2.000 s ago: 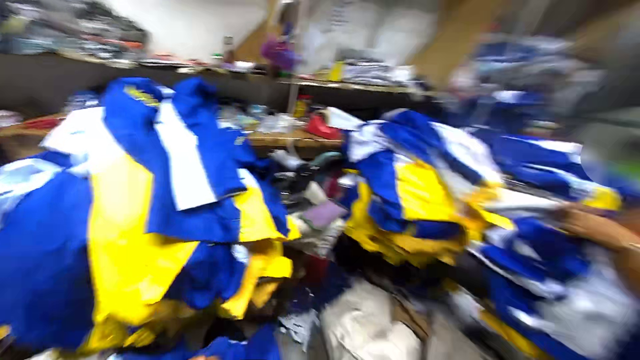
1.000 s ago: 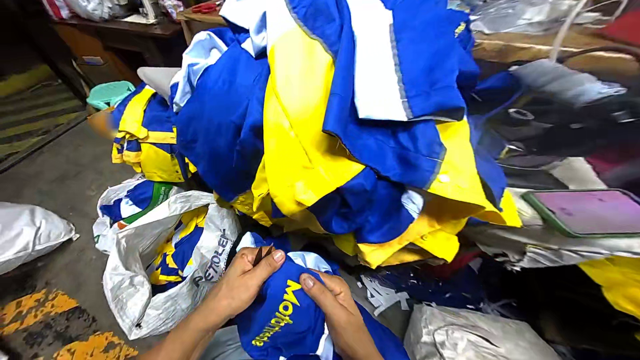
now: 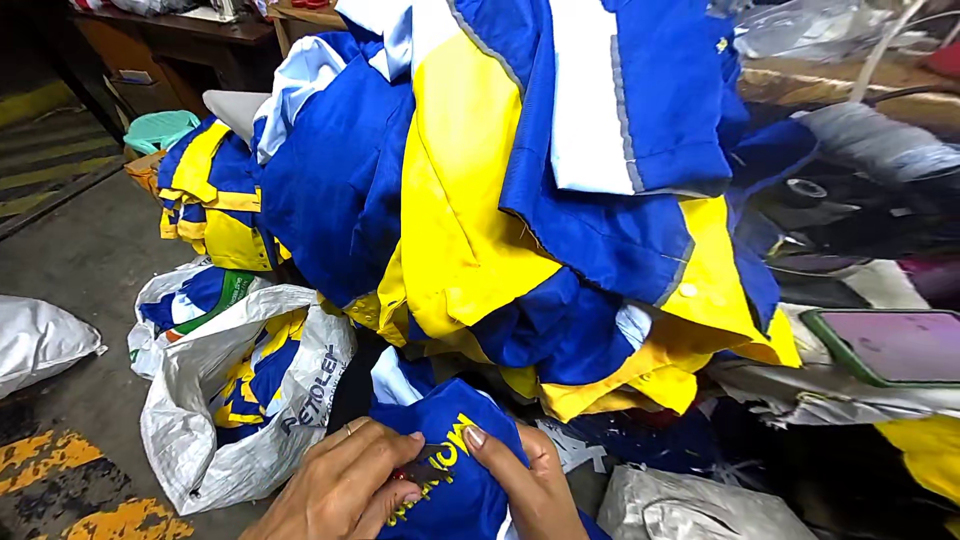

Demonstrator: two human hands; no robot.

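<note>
At the bottom centre, a blue fabric piece (image 3: 480, 480) with yellow embroidered lettering lies between my hands. My right hand (image 3: 517, 476) grips its upper right part, thumb on top beside the lettering. My left hand (image 3: 360, 472), with a ring on one finger, holds a small dark metal tool (image 3: 429, 463), probably thread snips, against the lettering. The exact kind of tool is hard to tell. Just beyond my hands rises a big heap of blue, yellow and white garments (image 3: 472, 187), some with grey edging.
Open white woven sacks (image 3: 169, 442) of blue and yellow cloth stand at left, near a closed white sack (image 3: 41, 341). A green-cased phone (image 3: 892, 349) rests at right. A grey wrapped bundle (image 3: 697, 506) sits at bottom right. Behind are a teal stool (image 3: 159, 131) and a wooden table (image 3: 180, 34).
The view has swung down and left since the first frame. Over the last second, my left hand has moved onto the lettering, and the dark tool now lies across it.
</note>
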